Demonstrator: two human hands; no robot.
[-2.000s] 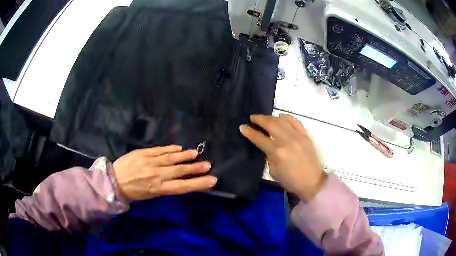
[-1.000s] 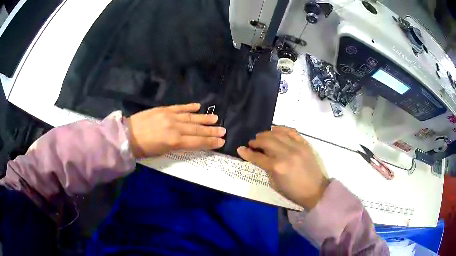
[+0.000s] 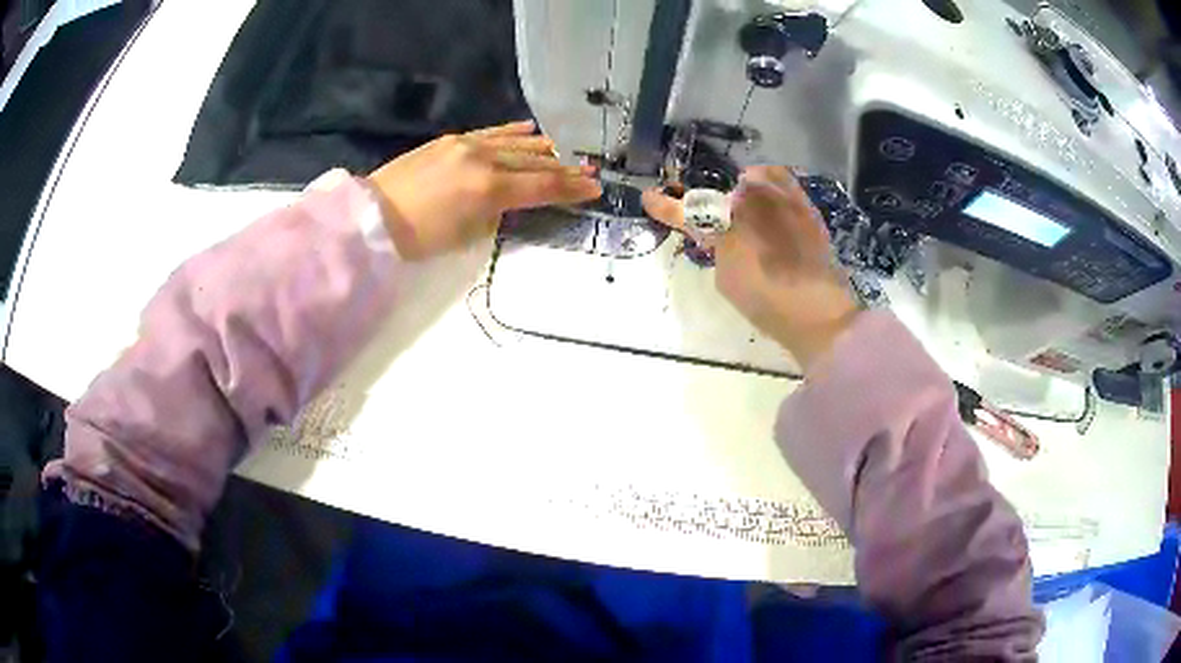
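Observation:
The black panel (image 3: 369, 97) lies at the back left of the white table, its right end by the needle area under the sewing machine head (image 3: 563, 58). My left hand (image 3: 473, 188) lies flat on the panel's near edge, fingertips by the presser foot area. My right hand (image 3: 784, 259) is just right of the needle area, a fingertip near the fabric end. Its curled fingers hide whether it pinches anything. The needle plate (image 3: 635, 236) shows in front of the fabric.
Thread snips (image 3: 1004, 427) lie at the right. A heap of small dark glittery parts (image 3: 881, 246) sits behind my right hand. The lit control panel (image 3: 1017, 214) is on the machine head. A blue bin (image 3: 1140, 576) with pale sheets is at the lower right. Printed scale marks (image 3: 725, 518) run along the front edge.
The panel has moved away from me past the needle area, uncovering the table front and needle plate. Both hands have moved forward with it, up to the needle area.

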